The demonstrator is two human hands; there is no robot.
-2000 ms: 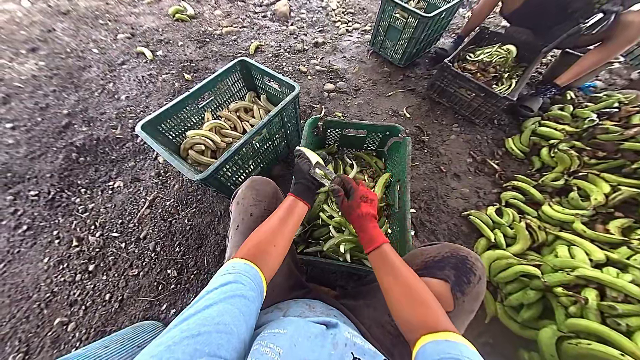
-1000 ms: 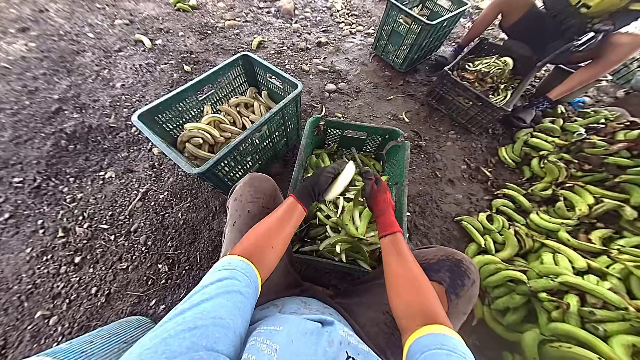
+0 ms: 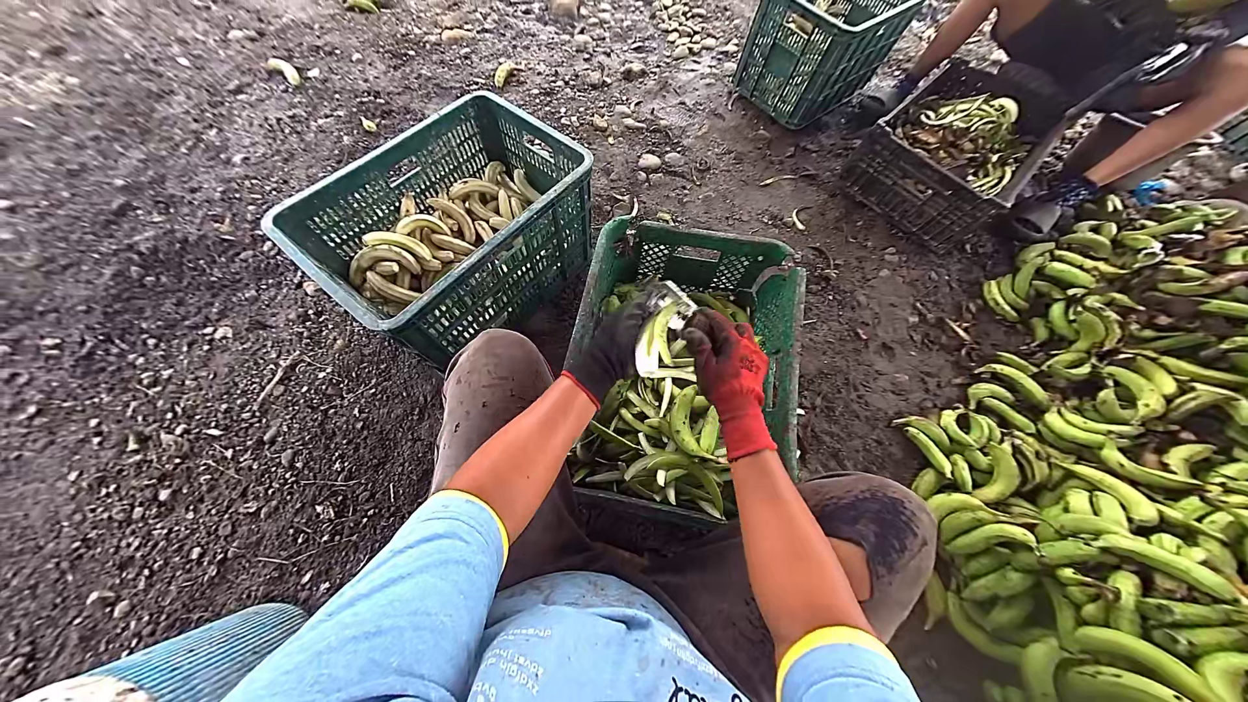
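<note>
My left hand (image 3: 621,336), in a dark glove, grips a partly peeled green plantain or banana (image 3: 659,341) whose pale flesh shows. My right hand (image 3: 725,363), in a red and black glove, is closed at the fruit's right side; a shiny edge shows by its fingertips, but I cannot tell whether it is a tool. Both hands are above a green plastic crate (image 3: 791,390) between my legs. Green peels (image 3: 673,453) fill much of that crate. To its left, a larger green crate (image 3: 341,283) holds peeled fruit (image 3: 439,239).
A large pile of unpeeled green fruit (image 3: 1092,517) lies on the ground at right. At the upper right, a person with gloved hands sits by a black crate (image 3: 916,190) of peels. Another green crate (image 3: 795,68) stands behind. Stones and loose fruit (image 3: 284,71) dot the muddy ground.
A second ago the fruit was tilted upright between my hands, mostly pale; now green peel shows on it. The right hand has moved closer to the left.
</note>
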